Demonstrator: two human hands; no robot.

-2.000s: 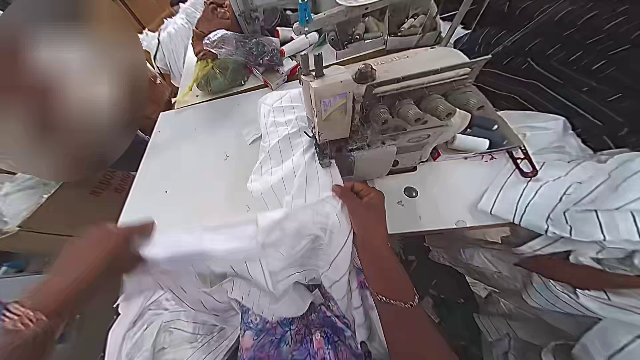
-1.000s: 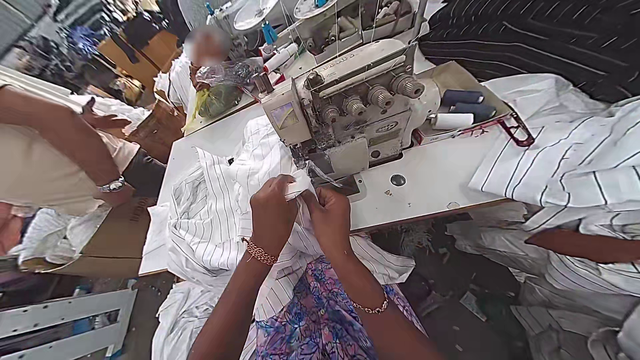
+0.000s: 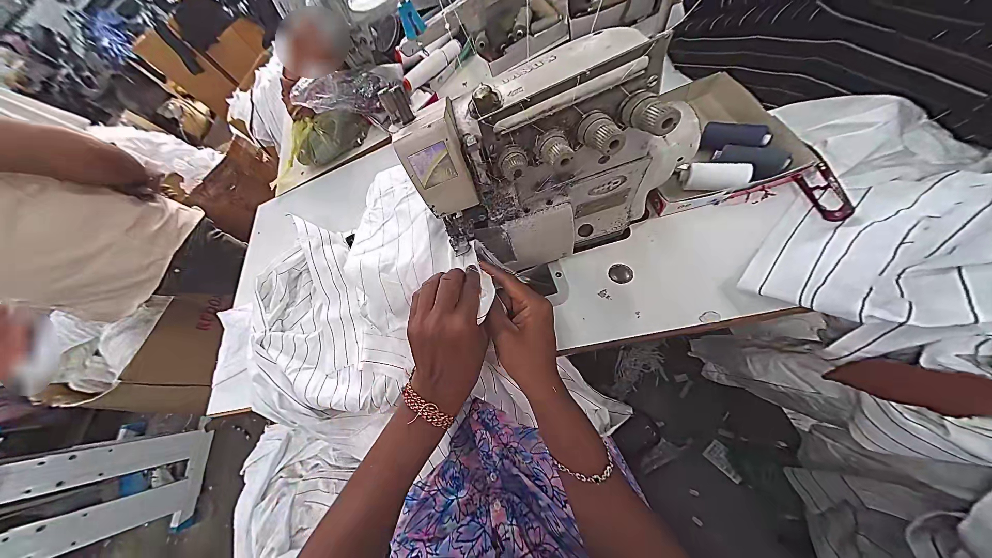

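My left hand (image 3: 448,333) and my right hand (image 3: 521,322) are close together, pinching the edge of a white striped cloth (image 3: 310,333) just in front of the presser foot of an overlock sewing machine (image 3: 558,147). A small curved fold of the cloth shows between the two hands. The cloth runs up to the needle area and spreads over the left part of the white table, with more hanging off its front edge. My fingers partly hide the pinched edge.
Thread spools (image 3: 719,176) lie in a cardboard box behind the machine's right side. Red-handled thread snips (image 3: 825,194) hang at its corner. Striped cloth (image 3: 876,248) is heaped at the right. A person's arm and torso (image 3: 85,232) are at the left, beyond a white metal frame (image 3: 101,480).
Two seconds ago my hands were far apart, with the cloth between them; they have come together near the presser foot. Since one second ago they have barely moved. The view has shifted.
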